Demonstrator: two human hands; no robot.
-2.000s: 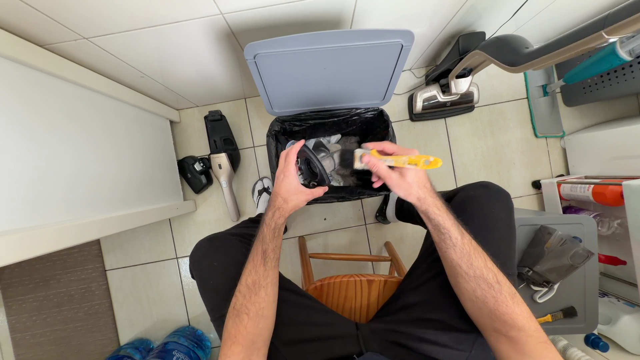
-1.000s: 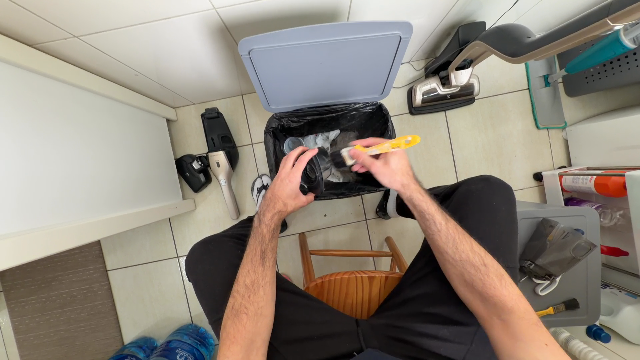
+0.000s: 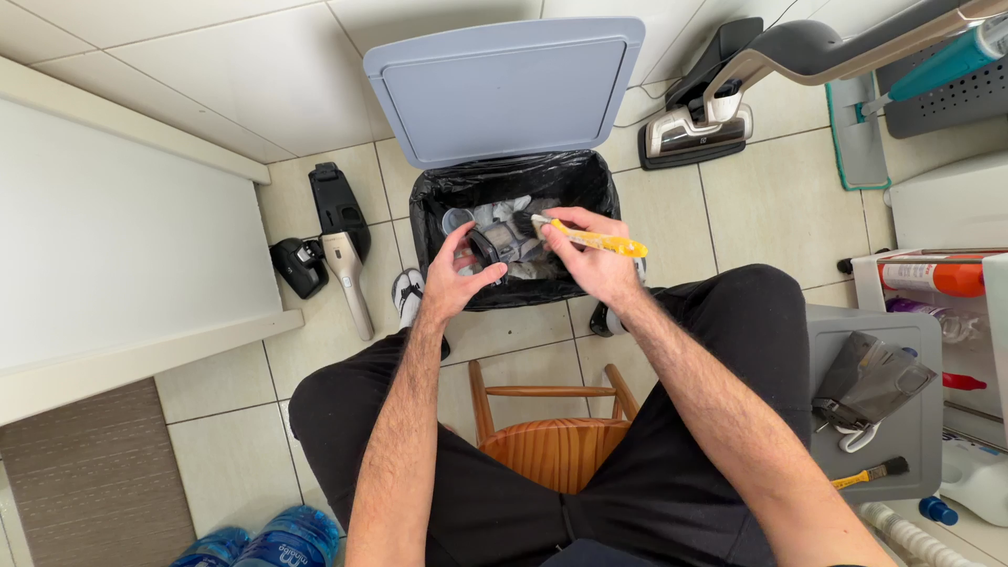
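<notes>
My left hand [image 3: 461,276] holds a dark plastic vacuum filter part [image 3: 483,247] by its rim, over a bin lined with a black bag [image 3: 516,303]. Between the fingers of my right hand [image 3: 594,256] is a paintbrush with a yellow handle [image 3: 610,241]; its dark bristles point left, close to the greyish body of the part. Below both hands, crumpled whitish waste [image 3: 535,270] and a clear plastic cup [image 3: 457,220] lie in the bin. The bin's grey-blue lid [image 3: 504,90] stands raised against the wall.
A handheld vacuum body [image 3: 344,268] lies on the left floor. An upright vacuum's floor head [image 3: 697,134] stands at the right. A grey lid-like surface [image 3: 874,323] holds a smoky transparent container [image 3: 870,382] and a second brush [image 3: 874,471]. A wooden chair [image 3: 551,449] is between my legs.
Both hands stay over the bin. The held part has tilted, so its greyish body shows more than one second ago, and the brush has moved slightly within the same area.
</notes>
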